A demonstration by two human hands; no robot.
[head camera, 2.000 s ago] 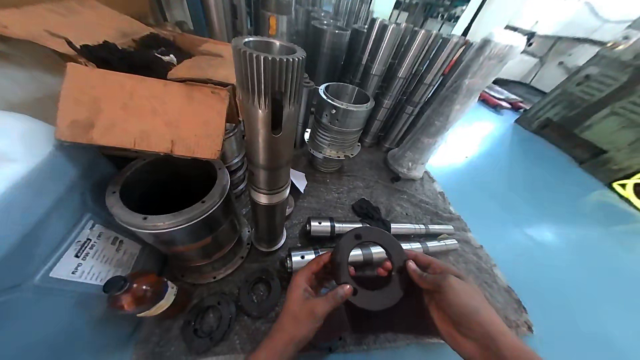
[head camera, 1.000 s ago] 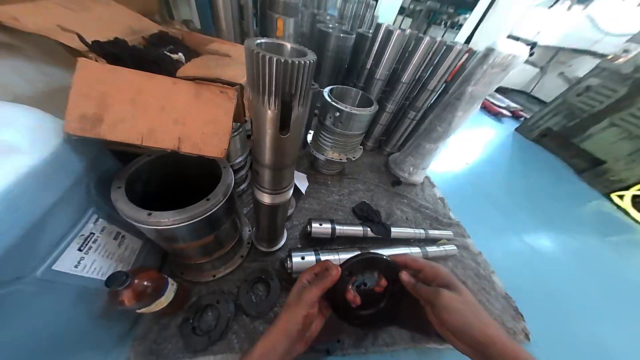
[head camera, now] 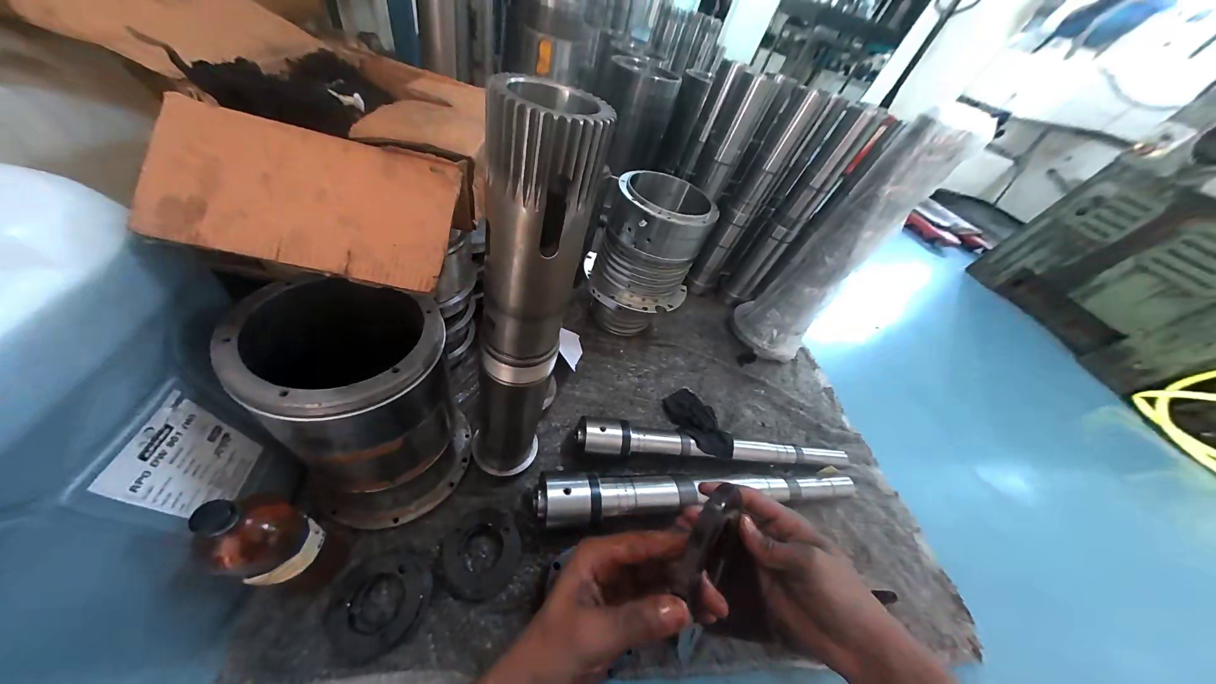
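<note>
A dark flat ring (head camera: 712,537) is held nearly edge-on between both hands, in front of two steel shafts. My left hand (head camera: 608,598) grips its left side, thumb low, and my right hand (head camera: 798,570) grips its upper right. Just beyond lies the nearer steel shaft (head camera: 636,496); the farther shaft (head camera: 655,441) has a black cloth (head camera: 698,421) over it. Two dark round discs with raised centres lie left of my hands, one (head camera: 482,554) nearer them and another (head camera: 379,605) farther left. What sits beneath my hands is mostly hidden.
A splined hollow shaft (head camera: 532,275) stands upright beside a flanged steel cylinder (head camera: 351,408). At left are a brown bottle (head camera: 256,541), a large plastic container (head camera: 66,399) and a cardboard box (head camera: 294,195). Behind stand a grooved sleeve (head camera: 651,247), several steel shafts and a plastic-wrapped cylinder (head camera: 845,237).
The ring, face toward the view two seconds ago, has been turned and is now nearly edge-on. Both hands still hold it, with my left hand's grip shifted lower.
</note>
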